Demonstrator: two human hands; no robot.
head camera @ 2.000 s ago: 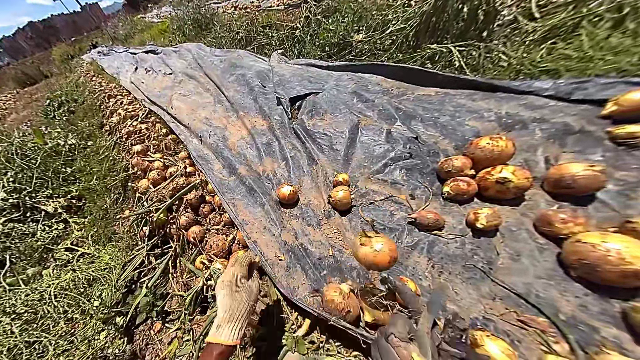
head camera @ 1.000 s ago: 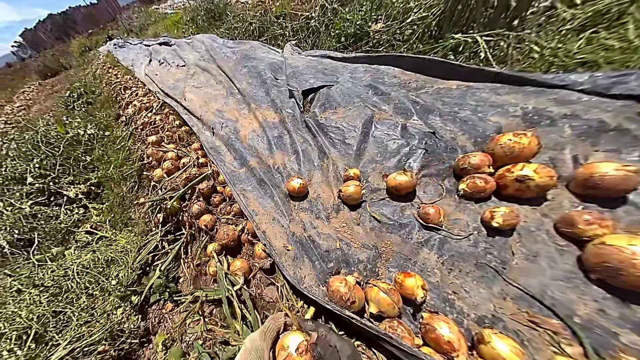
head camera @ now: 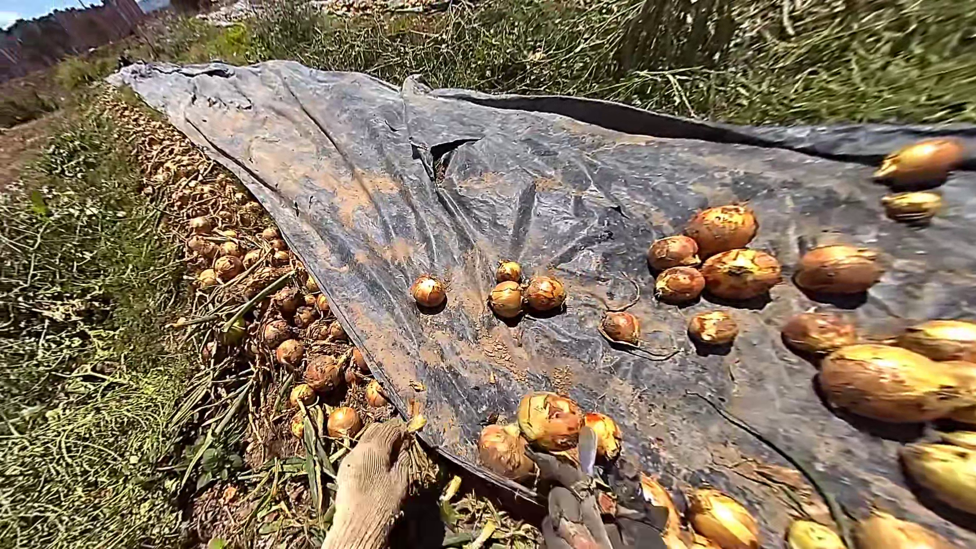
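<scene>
My left hand [head camera: 372,484], in a cream knit glove, is low at the sheet's left edge, its fingers curled round dry onion stalks [head camera: 421,463]; whether a bulb is among them is hidden. My right hand [head camera: 579,507], in a dark grey glove, is at the bottom centre, partly blurred. A narrow metal blade [head camera: 587,451] sticks up from its fingers; the rest of that tool is hidden. Just above it, an onion [head camera: 550,421] lies with others on the grey plastic sheet [head camera: 488,206]. Farther up are a lone small onion [head camera: 428,291] and a cluster of three [head camera: 506,299].
A row of unsorted onions with dry tops [head camera: 229,267] runs along the sheet's left side. Green weeds [head camera: 84,396] border that row. Larger onions [head camera: 884,383] lie across the sheet's right part. A torn hole [head camera: 442,156] gapes in the sheet, and tall grass stands behind it.
My left hand, which held an onion at the bottom a second ago, is now farther up by the row without that onion. One small onion on the sheet has shifted left against the pair.
</scene>
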